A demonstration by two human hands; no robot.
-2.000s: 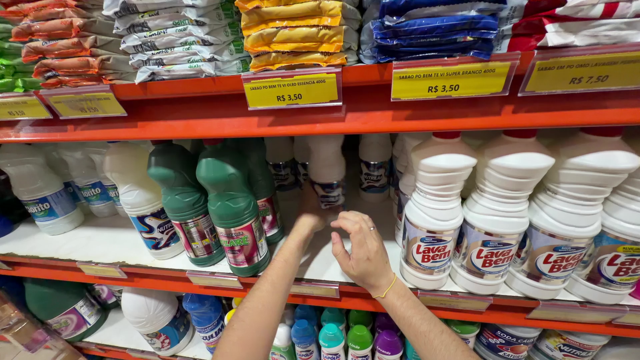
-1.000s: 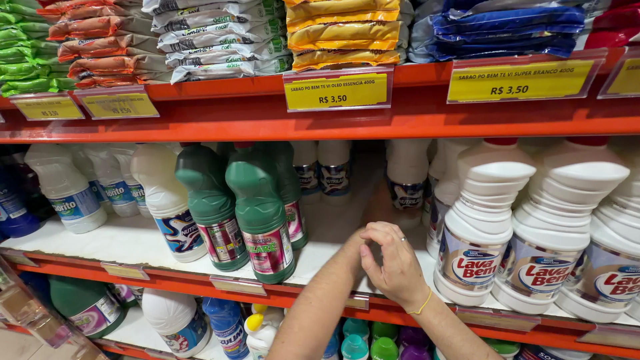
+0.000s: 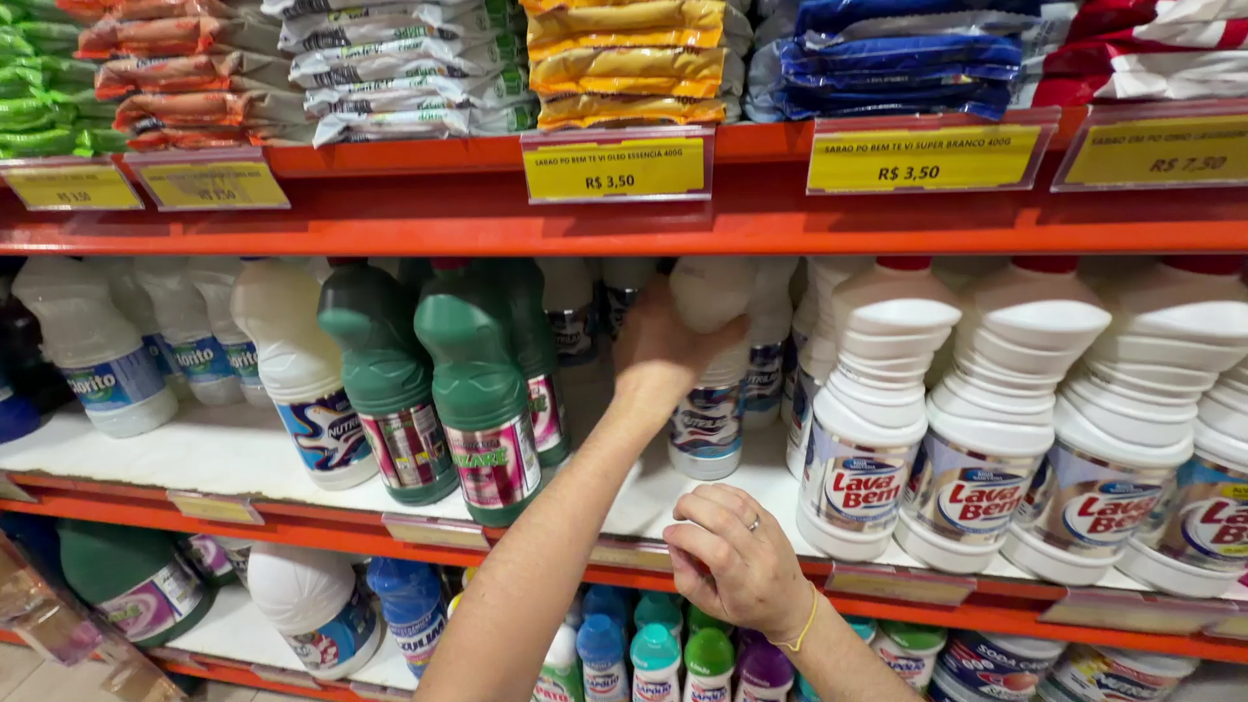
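Note:
On the middle shelf, my left hand (image 3: 671, 336) is closed around the upper part of a white plastic bottle (image 3: 708, 429) with a blue and white label. The bottle stands upright, between green bottles on its left and large white Lava Bem bottles on its right. My right hand (image 3: 733, 554), with a ring and a thin yellow bracelet, is held in front of the shelf edge, below that bottle. Its fingers are curled in and nothing shows in them. More white bottles (image 3: 765, 356) stand behind the held one.
A green bottle (image 3: 478, 390) is close to my left forearm. Large Lava Bem bottles (image 3: 863, 439) line the right side. The red shelf edge (image 3: 390, 226) above carries price tags and stacked packets (image 3: 629, 73). Small colourful bottles (image 3: 655, 658) stand on the lower shelf.
The white bottle has come forward from deeper in the shelf, with my left hand around its upper part. My right hand has moved lower, away from my left wrist.

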